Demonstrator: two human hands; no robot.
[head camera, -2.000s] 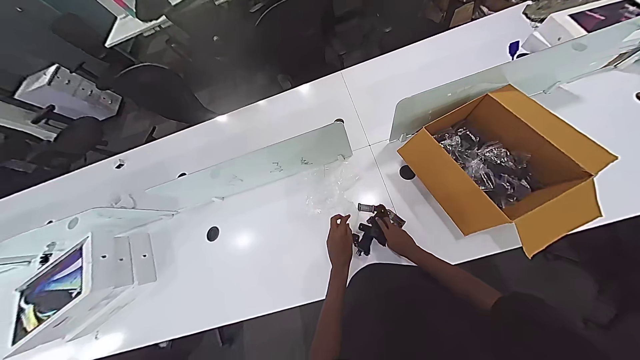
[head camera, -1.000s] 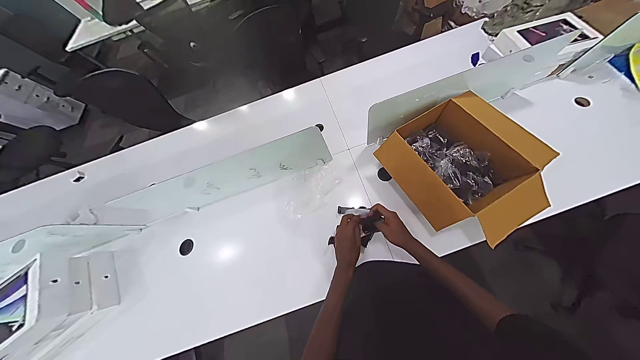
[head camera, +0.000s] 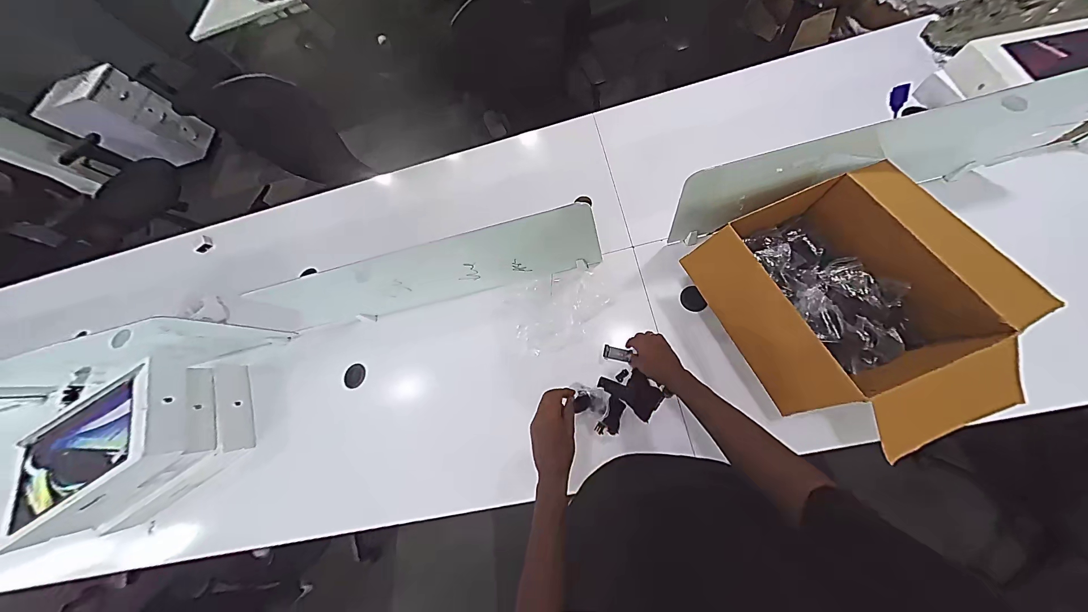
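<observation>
My right hand (head camera: 654, 359) is shut on a small dark rectangular part with a silvery face (head camera: 618, 353), just above the white table. Lower and to the left, my left hand (head camera: 554, 425) has its fingers at a small dark item in clear plastic (head camera: 588, 401); whether it grips the item is hard to tell. Several black parts (head camera: 633, 395) lie in a loose pile between and below the hands. Crumpled clear plastic wrap (head camera: 565, 310) lies beyond them. To the right, an open cardboard box (head camera: 765, 340) holds many dark items in clear plastic bags (head camera: 837, 297).
Low frosted glass dividers (head camera: 459, 268) stand across the white table (head camera: 459, 442), one partly behind the cardboard box. White boxes with a colourful printed face (head camera: 81, 450) stand at the left. Round black cable holes (head camera: 354, 376) dot the tabletop. Dark chairs (head camera: 272, 127) stand beyond.
My hands were close together at a small part one second ago and are now apart. The right hand keeps a silvery-faced part, while the left is lower, by the plastic-wrapped item.
</observation>
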